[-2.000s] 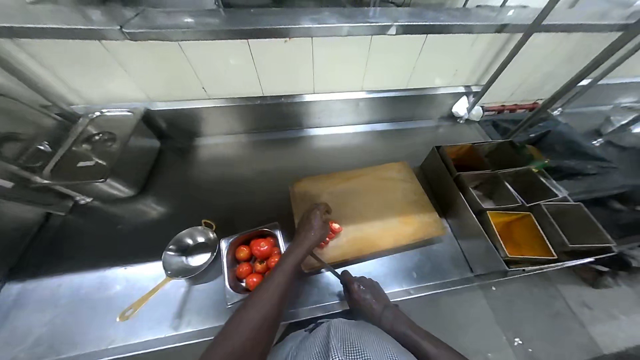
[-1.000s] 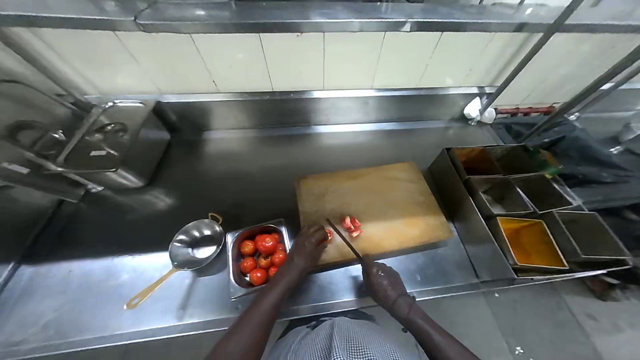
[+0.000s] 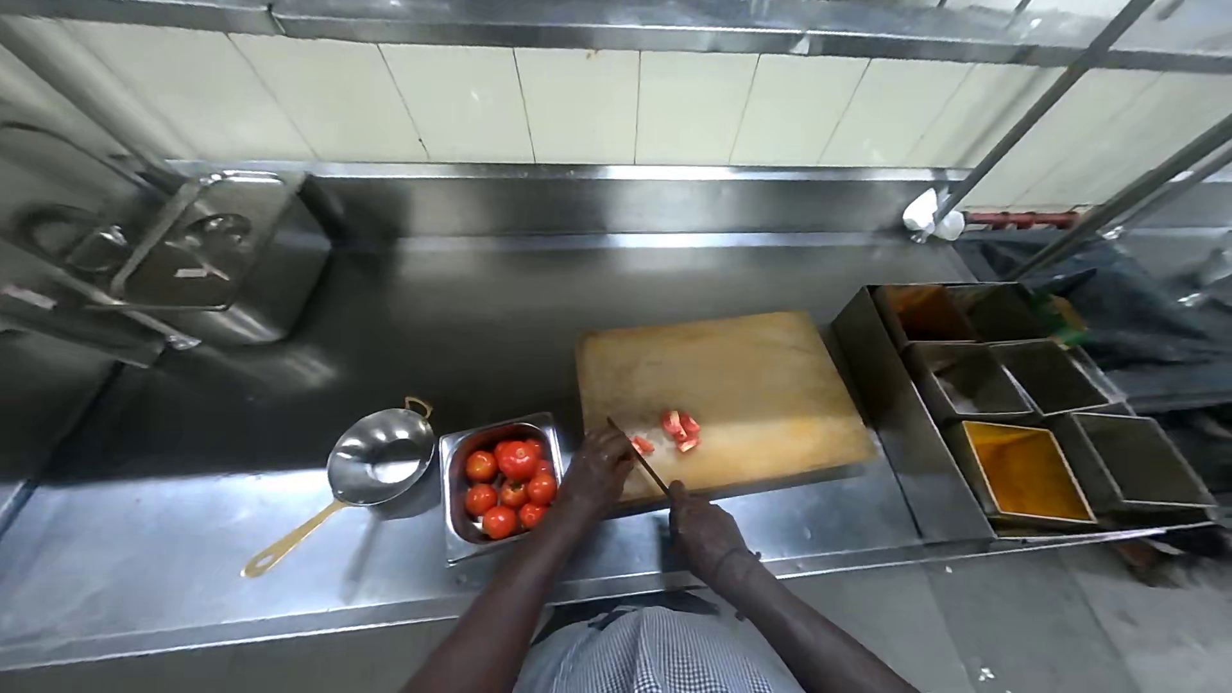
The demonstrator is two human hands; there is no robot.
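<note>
My right hand (image 3: 705, 527) grips the handle of a knife (image 3: 647, 464) at the front edge of a wooden cutting board (image 3: 731, 366). The blade points up and left across the board's lower left part. Beside the blade's left side is my left hand (image 3: 599, 467), its fingers bent down near the board; what lies under them is hidden. A small cut tomato piece (image 3: 642, 445) lies just right of the blade, and more tomato pieces (image 3: 681, 428) sit in a group farther right. Whole tomatoes (image 3: 516, 462) fill a steel pan (image 3: 452, 520) left of the board.
A steel pan with a brass-coloured handle (image 3: 381, 456) stands on the steel counter (image 3: 462, 318) at left. Farther back is a lidded steel container (image 3: 274, 265). At right, a metal rack (image 3: 890, 404) holds several bins, one with orange-yellow contents (image 3: 1030, 474). Slanting bars rise behind it.
Tomato pieces now lie to the right of the knife, slightly apart; two seconds ago they were close beside my left hand. The knife and both hands have shifted a little. The view has moved slightly.
</note>
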